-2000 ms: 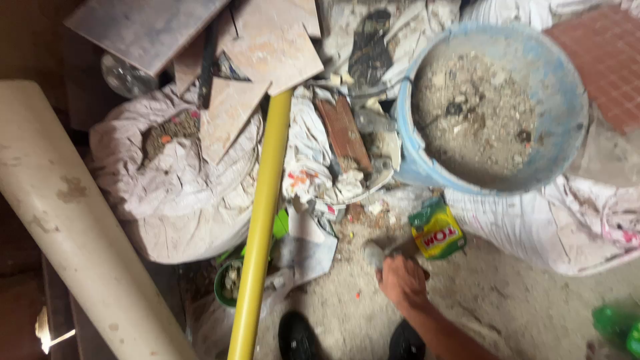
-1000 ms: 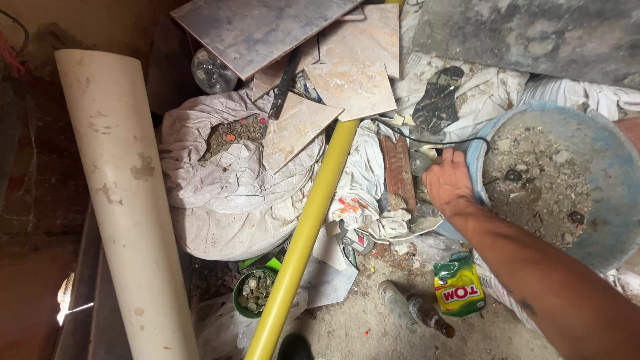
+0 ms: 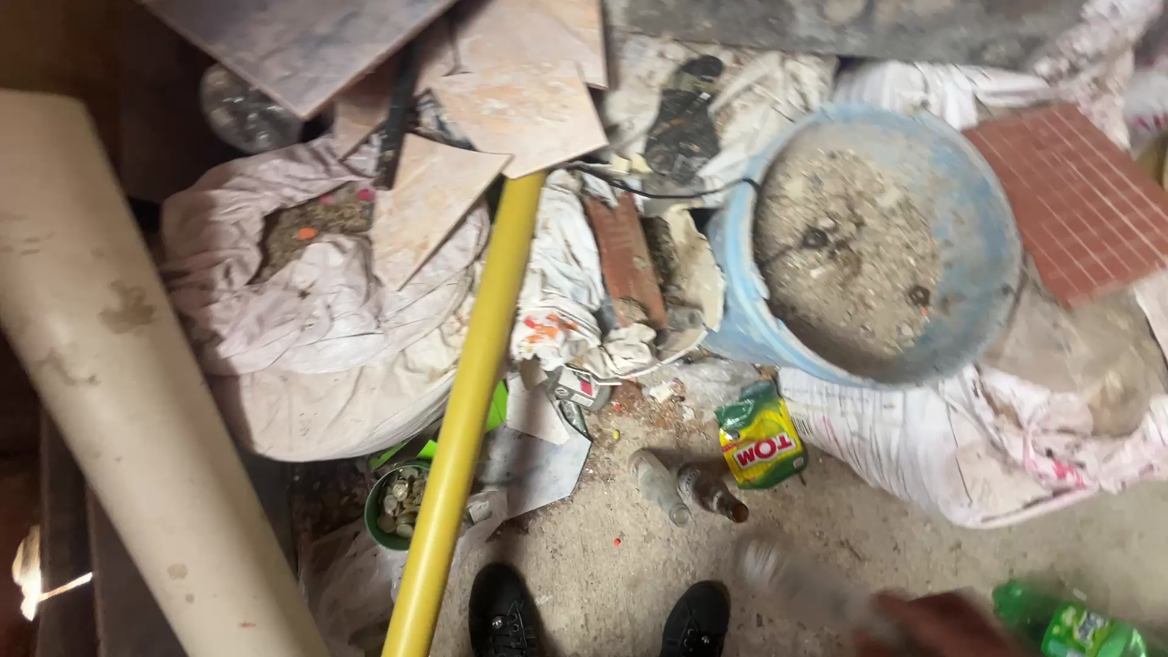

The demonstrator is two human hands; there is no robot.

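Observation:
My right hand (image 3: 935, 625), blurred by motion, is at the bottom right edge, closed around one end of what looks like a clear bottle (image 3: 803, 584). To its right a green plastic bottle (image 3: 1068, 625) lies on the floor. Up and to the left of my hand, a clear glass bottle (image 3: 659, 488) and a brown glass bottle (image 3: 712, 493) lie side by side, next to a green and yellow packet (image 3: 762, 440). My left hand is out of view.
A blue bucket (image 3: 730, 283) holds rubble, among white sacks (image 3: 338, 401). Broken tiles (image 3: 520, 119) lie at the top, a red tile (image 3: 1077, 201) at the right. A yellow pole (image 3: 465, 401) and a thick beige pipe (image 3: 137, 365) slant across the left, near a green container of caps (image 3: 399, 502).
My right hand has moved from beside the blue bucket down to the bottom right, now with the clear bottle in it. The view has shifted.

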